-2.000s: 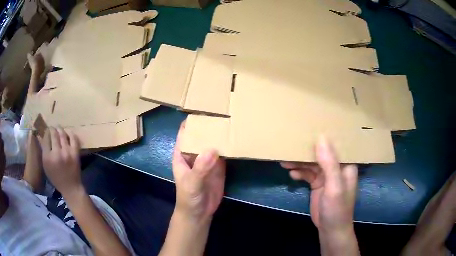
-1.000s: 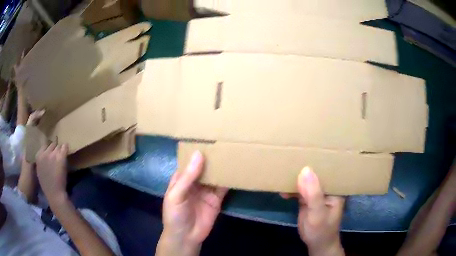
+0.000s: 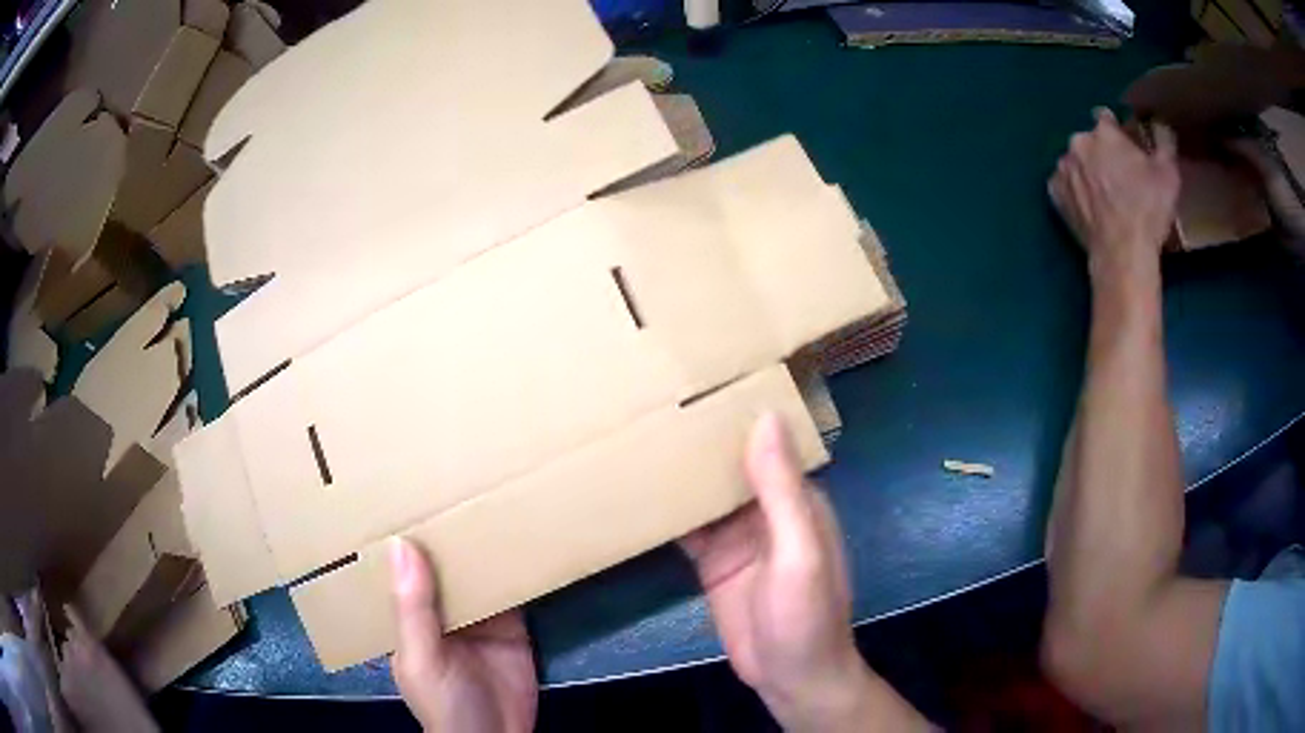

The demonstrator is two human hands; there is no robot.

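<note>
A flat tan box blank (image 3: 472,380) lies tilted in front of me, its left end lower than its right. It has two short dark slots and a long front panel (image 3: 573,523) nearest me. My left hand (image 3: 455,644) grips the panel's near edge at the left, thumb on top, fingers beneath. My right hand (image 3: 780,573) grips the same edge further right, thumb on top. A stack of blanks (image 3: 873,332) shows layered edges under the blank's right end; how far it reaches below is hidden.
Folded boxes and blanks (image 3: 136,129) lie at the left, with part of another person's hand at lower left. A cardboard scrap (image 3: 969,468) lies on the dark green table (image 3: 988,315). Another person's arm (image 3: 1123,415) reaches in at right, handling cardboard (image 3: 1219,201).
The view has turned right. The blank I hold is now tilted, with its left end down. The layered stack edges and the right-hand person's hand and cardboard have come into view.
</note>
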